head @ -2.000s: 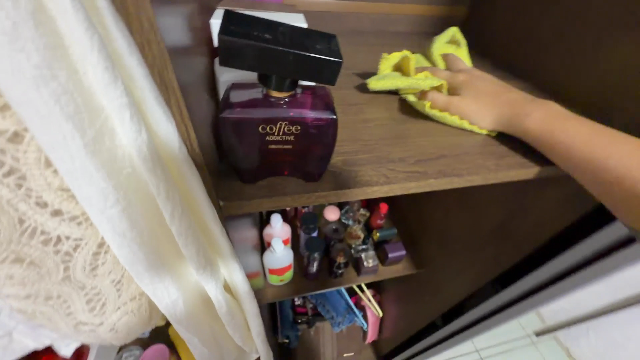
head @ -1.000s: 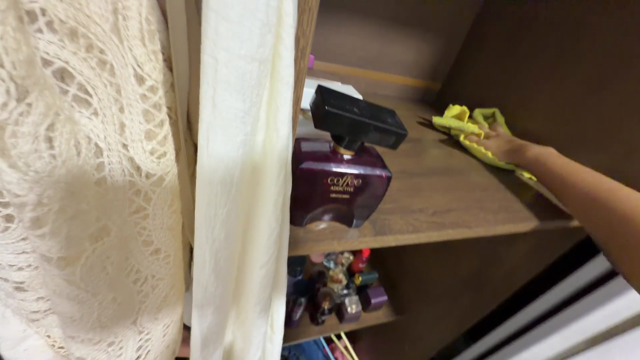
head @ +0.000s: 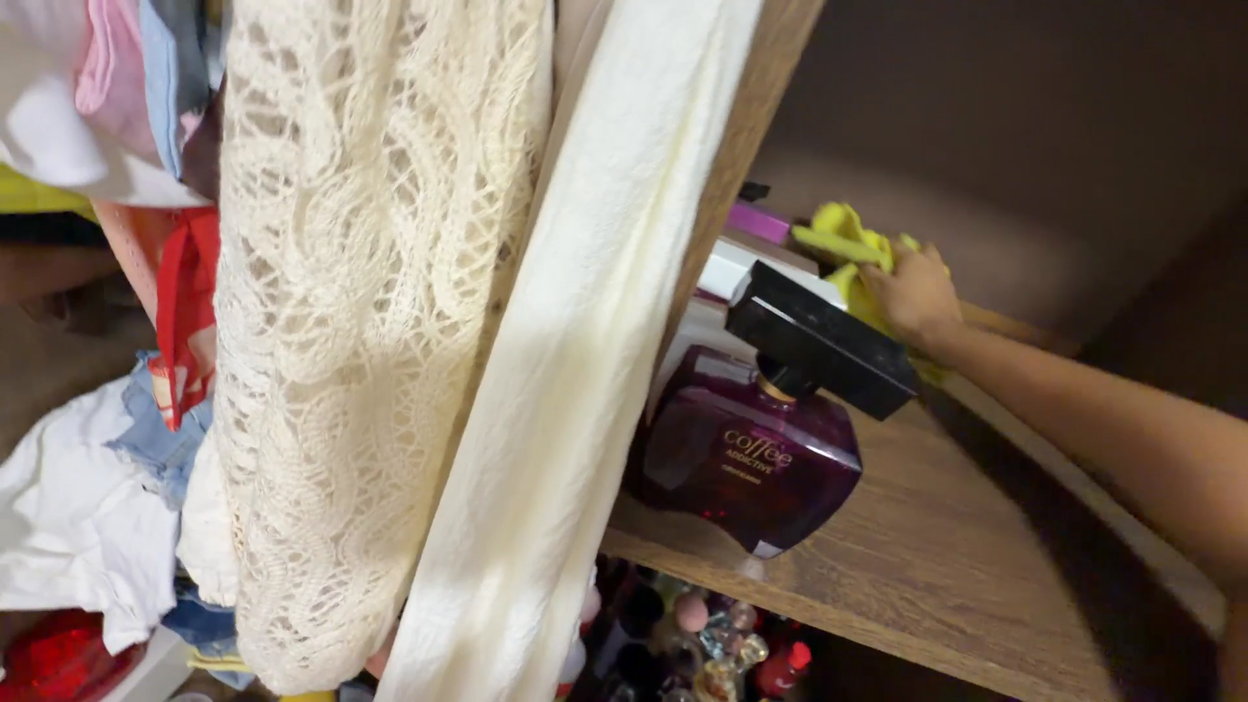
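Note:
My right hand (head: pixel 912 292) grips a yellow cloth (head: pixel 846 239) toward the back of the wooden shelf (head: pixel 936 517), behind the perfume bottle's black cap. The dark purple glass perfume bottle (head: pixel 751 448) stands near the shelf's front edge, at the left, and looks tilted in this view. Behind it are a white box (head: pixel 731 268) and a magenta box (head: pixel 759 222), both partly hidden. My left hand is not clearly seen; a small bit of skin shows at the lower edge of the hanging lace garment.
A cream lace garment (head: pixel 370 322) and a white cloth garment (head: pixel 595 292) hang left of the wooden divider (head: pixel 756 107). Small bottles, among them a red one (head: pixel 783 671), stand on the shelf below. Folded and loose clothes, such as a white garment (head: pixel 88 497), lie at the far left.
My right hand has moved the yellow cloth from the right part of the shelf to the back, near the boxes behind the perfume bottle. The view has swung left.

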